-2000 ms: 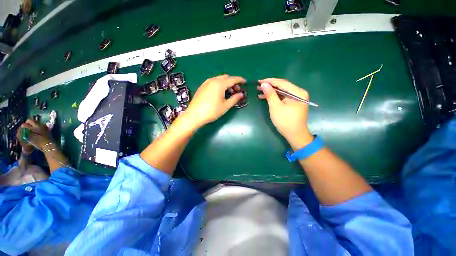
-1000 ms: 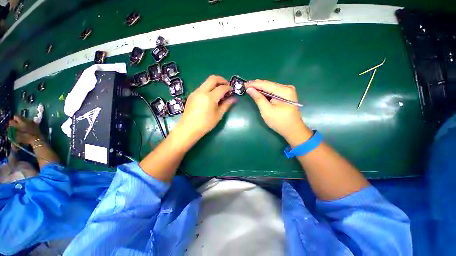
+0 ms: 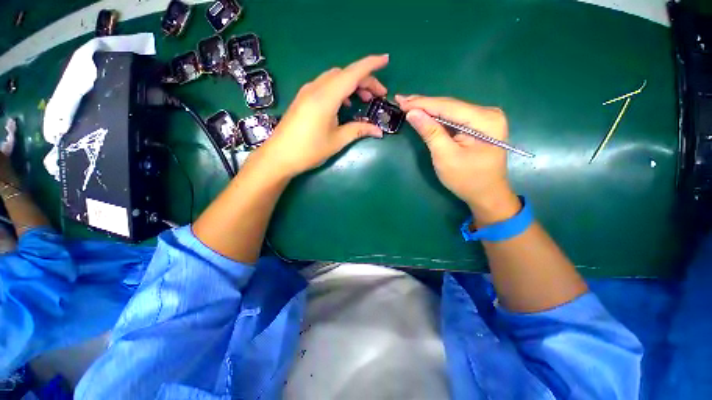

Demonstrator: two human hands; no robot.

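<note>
A small dark square watch case (image 3: 385, 116) with a shiny rim is held at the fingertips of my left hand (image 3: 316, 121), thumb on its lower edge and index finger raised above it. My right hand (image 3: 467, 144) grips a thin silver pen-length tool (image 3: 492, 141) between thumb and fingers. Its back end points to the lower right. My right fingertips are at the case's right edge. The tool's working tip is hidden by the fingers. A blue band (image 3: 503, 225) is on my right wrist.
Several similar cases (image 3: 212, 55) cluster at upper left on the green mat (image 3: 351, 211). A black box (image 3: 113, 156) with a white cloth (image 3: 74, 90) and black cord (image 3: 204, 129) stands left. Yellow-green thin sticks (image 3: 613, 129) lie right. A neighbour's arm (image 3: 23, 207) shows far left.
The view has moved closer and down. The case, tilted and between both hands a second ago, now lies flatter at my left fingertips, and my left index finger has lifted and straightened.
</note>
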